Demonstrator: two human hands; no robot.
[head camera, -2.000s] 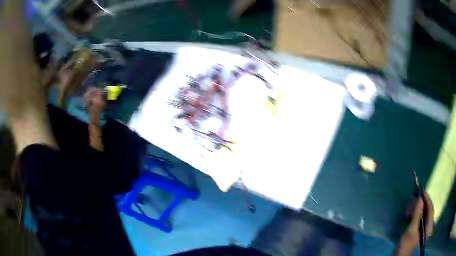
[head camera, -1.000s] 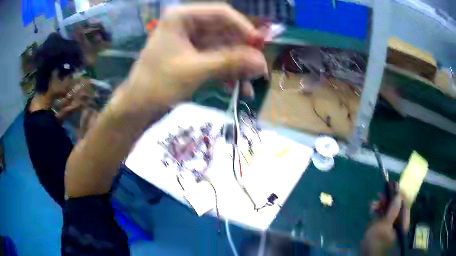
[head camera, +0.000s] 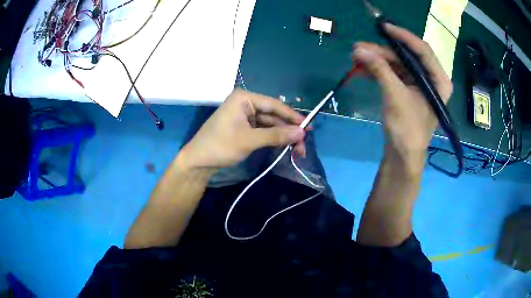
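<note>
My left hand (head camera: 247, 128) pinches a thin white wire (head camera: 237, 205) by a thicker white sleeve-like section near its end. The wire hangs in a loop over my lap. My right hand (head camera: 407, 93) holds a black soldering iron (head camera: 420, 81) between thumb and fingers, with its tip up toward the back. The right fingertips also hold the red and black end of the wire piece (head camera: 349, 75); the exact grip is blurred. A small block with a pale top (head camera: 321, 25) stands on the green mat (head camera: 279, 52).
Wire harnesses (head camera: 75, 29) lie on a white sheet (head camera: 174, 64) at left, some wires hanging over its edge. A yellow strip (head camera: 443, 35), a small box with a yellowish face (head camera: 481, 107) and cables are at right. A blue stool (head camera: 58, 154) is at lower left.
My left hand has come down from high in view to in front of my lap, with the wire. My right hand has moved left toward it, still with the iron. The view has tilted down.
</note>
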